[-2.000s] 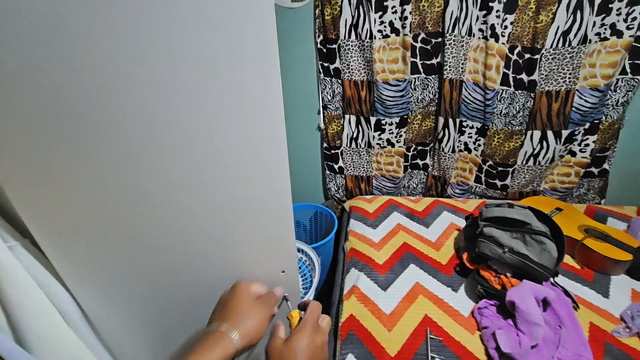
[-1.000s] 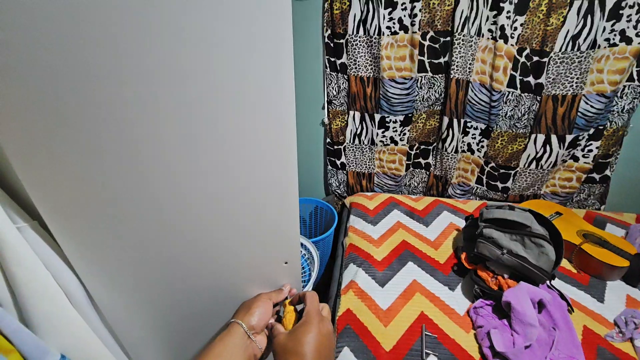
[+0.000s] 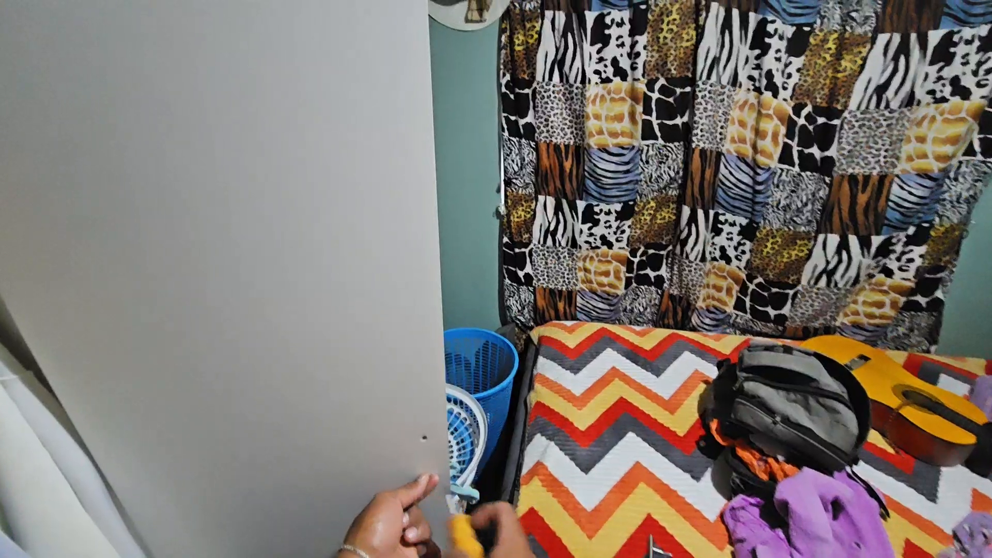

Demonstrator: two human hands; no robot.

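Observation:
In the head view, my left hand (image 3: 395,515), with a bracelet at the wrist, is at the lower edge of a large pale panel (image 3: 232,271). Its thumb points up and its fingers are curled; whether something small is between them cannot be told. Just right of it, my right hand (image 3: 504,531) is closed around a yellow-handled tool (image 3: 465,535), blurred and partly cut off by the frame. A small dark hole (image 3: 424,439) shows in the panel above my left hand.
Behind the panel's edge stand a blue plastic basket (image 3: 496,380) and a white-rimmed basket (image 3: 474,418). At right, a bed with a zigzag cover (image 3: 604,434) bears a grey backpack (image 3: 798,403), a yellow guitar (image 3: 907,387) and purple cloth (image 3: 829,519). A patterned curtain (image 3: 736,170) hangs behind.
My hands were close together around the yellow-handled tool a second ago; now they are apart, with the tool at my right hand.

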